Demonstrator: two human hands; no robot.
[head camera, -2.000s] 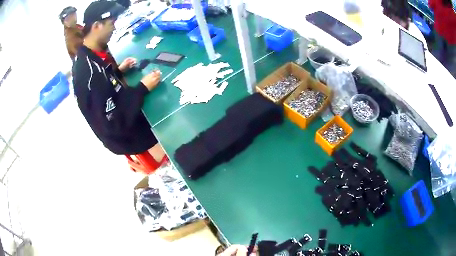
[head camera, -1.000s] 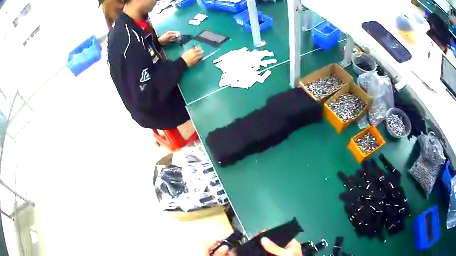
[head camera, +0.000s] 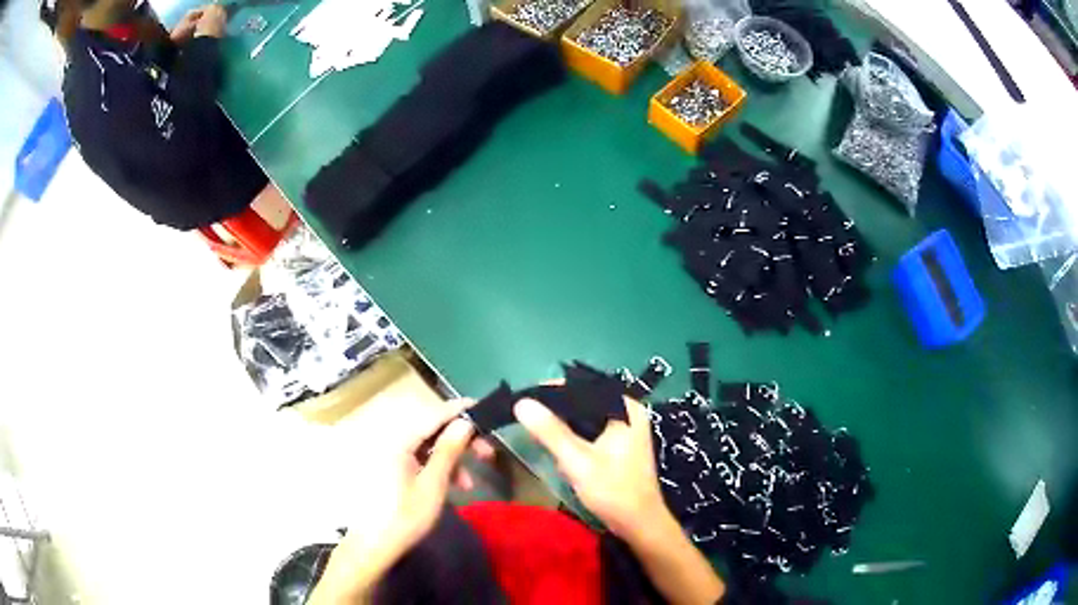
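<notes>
My left hand (head camera: 432, 473) and my right hand (head camera: 603, 461) are at the bench's near edge, low in the view. Both hold dark fabric straps (head camera: 588, 399). The right hand grips a bunch, thumb on top. The left fingers pinch the strip's left end; how many pieces it holds I cannot tell. Just right of my right hand lies a loose heap of black straps with many silver fittings (head camera: 757, 473). A second heap of black straps (head camera: 768, 236), with less silver showing, lies behind it.
A long stack of black straps (head camera: 432, 130) lies at back left. Yellow-orange parts box (head camera: 697, 104), clear bowl (head camera: 773, 50), bag of parts (head camera: 887, 130) and blue bin (head camera: 940, 290) stand behind and right. A coworker (head camera: 148, 118) sits left; an open carton (head camera: 372, 402) is on the floor.
The view has swung down and right. Both hands have come fully into view with the black straps between them, and more of the near heap shows.
</notes>
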